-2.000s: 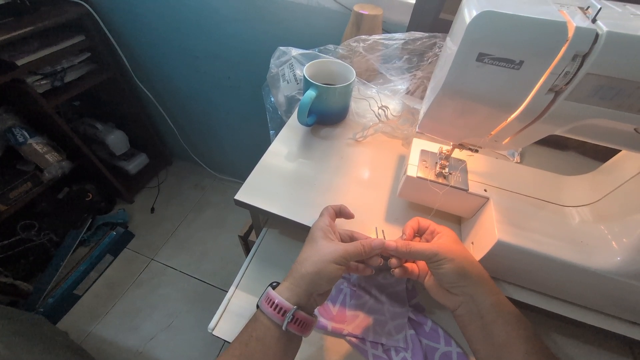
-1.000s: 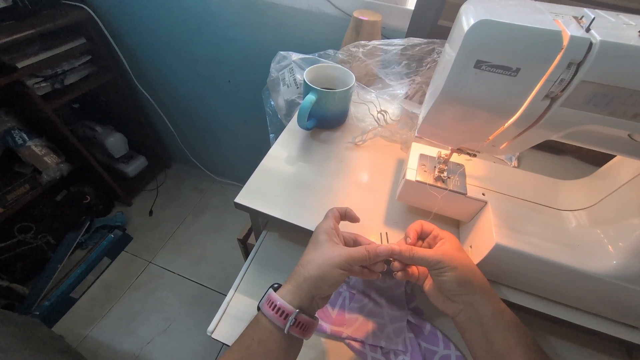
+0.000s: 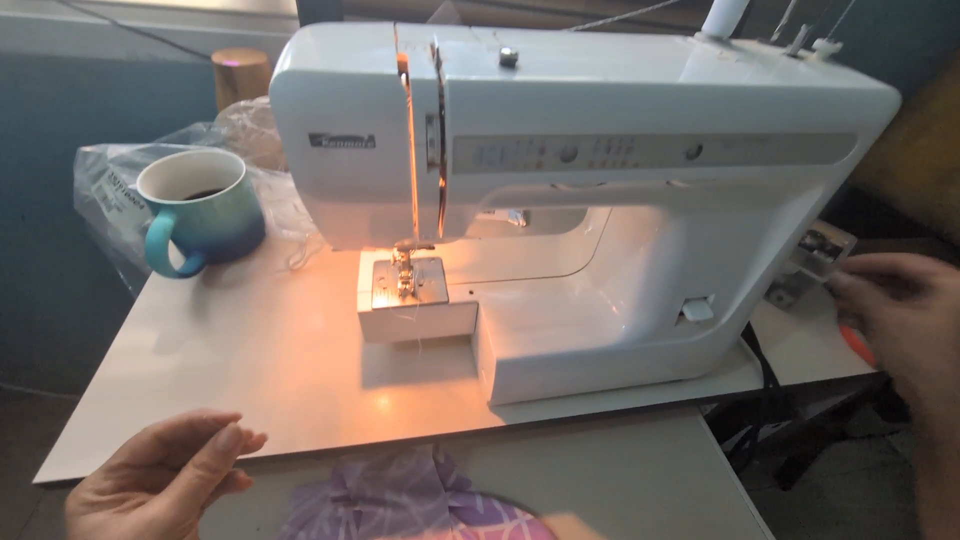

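Note:
My left hand (image 3: 165,476) is raised at the lower left, above the table's front edge, thumb and fingertips drawn together; whether something small is pinched there cannot be told. At the far right my right hand (image 3: 892,300) reaches beside a small clear plastic box (image 3: 825,247), its fingers at the box's edge; its grip is blurred. The purple patterned fabric (image 3: 405,499) lies low in the middle, touched by neither hand. A white Kenmore sewing machine (image 3: 600,315) stands between the hands, its lamp lit over the presser foot (image 3: 406,277), with a thread hanging down.
A blue mug (image 3: 214,225) with dark liquid stands left of the machine, before a clear plastic bag (image 3: 112,187). Behind are a wooden-looking cylinder (image 3: 240,79) and a window sill. An orange object (image 3: 857,345) lies by my right hand. A black cable (image 3: 763,367) hangs over the table edge.
My hands, earlier together at the purple fabric, are now apart: the right is beyond the machine's right end, the fabric let go. The view has swung right.

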